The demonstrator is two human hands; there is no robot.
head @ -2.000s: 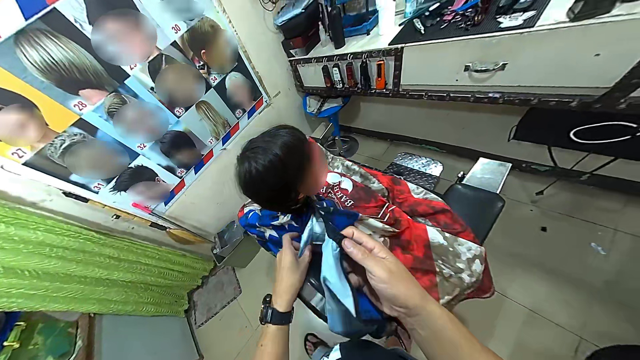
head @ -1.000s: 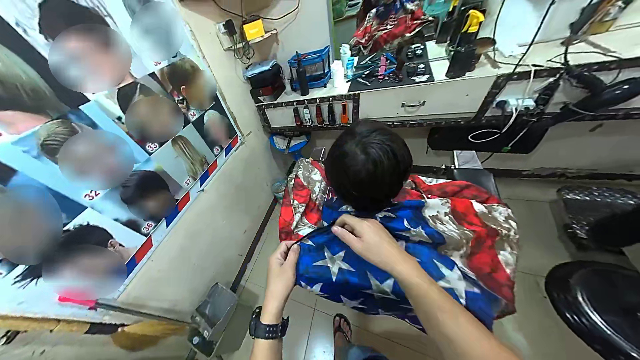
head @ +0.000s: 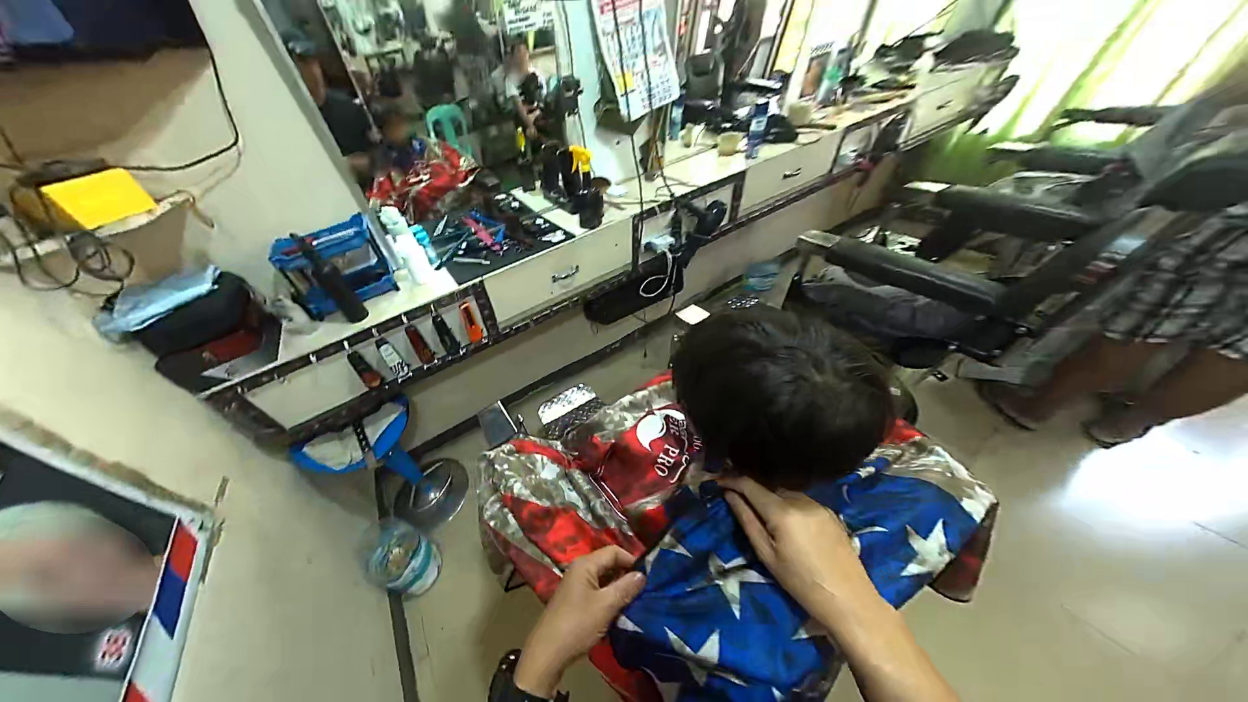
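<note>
A seated person with short dark hair is seen from behind and above, draped in a barber cape with white stars on blue at the back and red and grey over the front. My left hand pinches the cape's left edge between thumb and fingers, with a black watch on that wrist. My right hand is at the back of the person's neck, its fingertips on the cape's collar; part of them is hidden against the cloth.
Ahead runs a counter with a drawer, hair clippers hanging along its edge, a blue basket and a spray bottle. A blue stool and a plastic tub stand left. Black barber chairs and another person's legs are right.
Two seconds ago both hands held a light blue cloth at the person's neck; it is not visible now. The left hand has stayed at the cape's edge since one second ago. The view has swung right.
</note>
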